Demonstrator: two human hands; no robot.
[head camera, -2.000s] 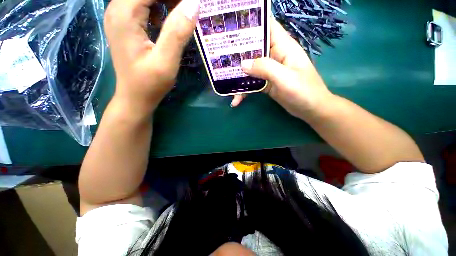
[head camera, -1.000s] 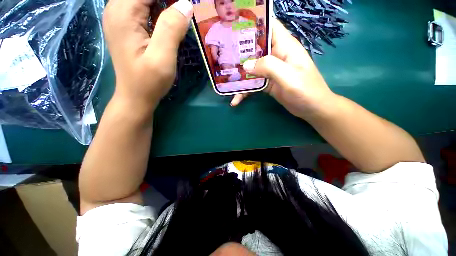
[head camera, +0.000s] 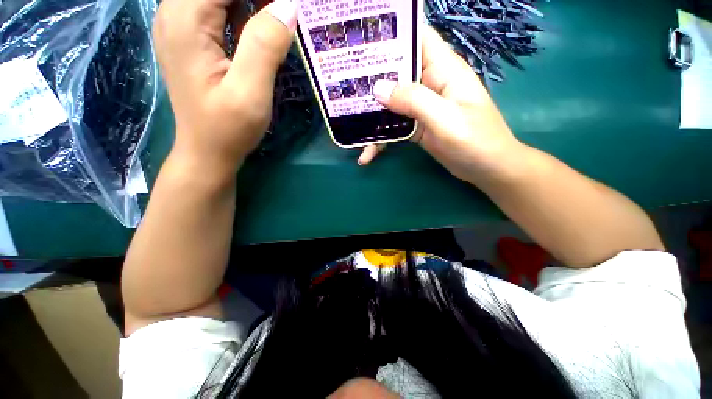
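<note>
A smartphone (head camera: 359, 70) with a pale case and a lit screen of text and small pictures is at the top centre, its top cut off by the frame edge. My right hand (head camera: 457, 105) holds it from the right, the thumb on the screen. My left hand (head camera: 222, 78) is at the phone's left, cut off by the top edge; its thumb tip is at the phone's side, and whether it touches or grips is unclear. A tangled pile of dark slim parts (head camera: 293, 117) lies between the hands, partly hidden. Another pile (head camera: 496, 35) lies right of the phone.
A large clear bag (head camera: 117, 101) of dark parts with a white label (head camera: 30, 100) lies on the green bench (head camera: 593, 101) at left. At right is a silver buckle-like item (head camera: 681, 48) on pale paper (head camera: 697, 93). An open carton (head camera: 74, 335) is below left.
The phone screen has changed from a picture of a child back to a page of text and small pictures. My left hand has shifted slightly left.
</note>
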